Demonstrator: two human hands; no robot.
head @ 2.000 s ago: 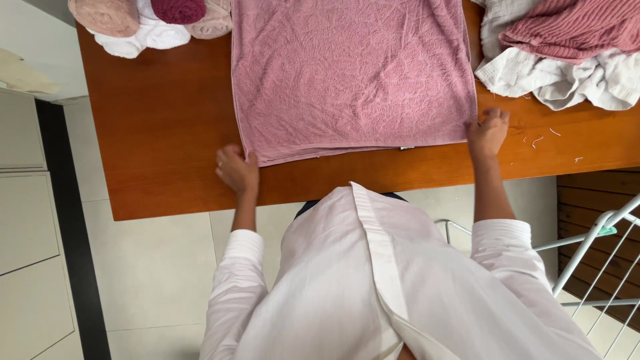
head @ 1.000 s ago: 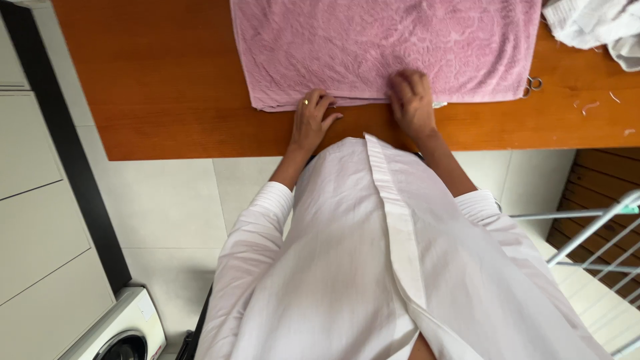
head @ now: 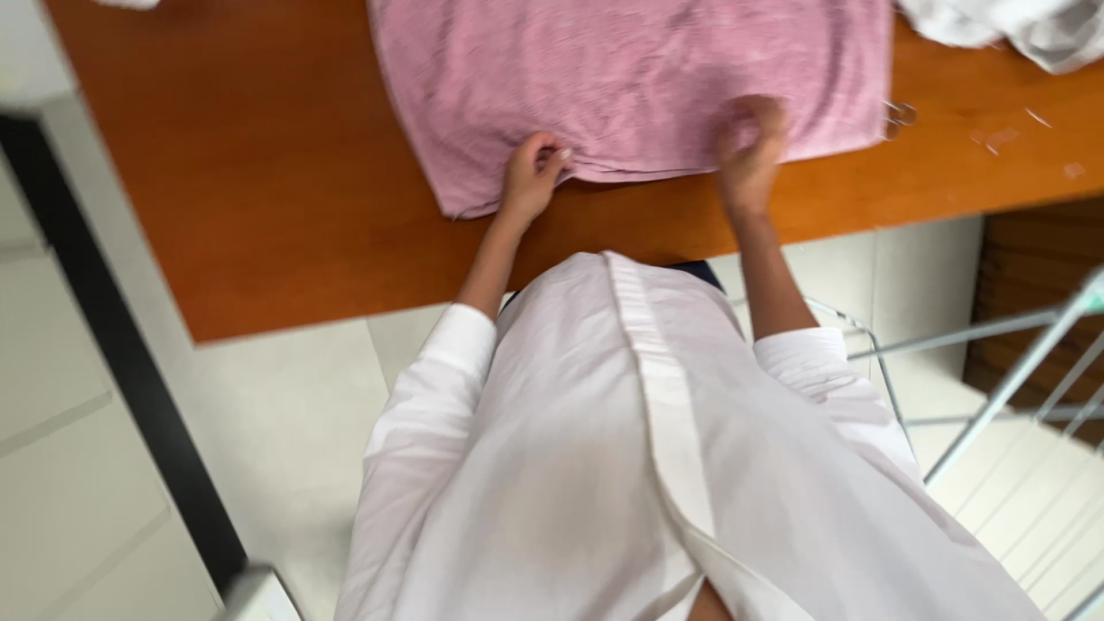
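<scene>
A pink terry towel (head: 638, 78) lies on the wooden table (head: 259, 190), its near edge slightly rumpled and its far part out of view. My left hand (head: 533, 177) pinches that near edge between thumb and fingers, left of the middle. My right hand (head: 752, 151) is blurred over the near edge farther right, fingers curved and spread from the thumb; whether it grips any cloth cannot be told. The looped metal handles of what looks like a pair of scissors (head: 899, 119) stick out at the towel's right edge.
White cloth (head: 1018, 30) lies at the table's back right. Thread scraps (head: 992, 142) are scattered near the right side. A metal drying rack (head: 1009, 388) stands on the floor at the right, below the table. Pale cabinets (head: 78, 414) are at the left.
Two seconds ago my hands were at the towel's two near corners; they are now closer together along its near edge. The metal handles, unseen in the oldest frame, show beside the towel.
</scene>
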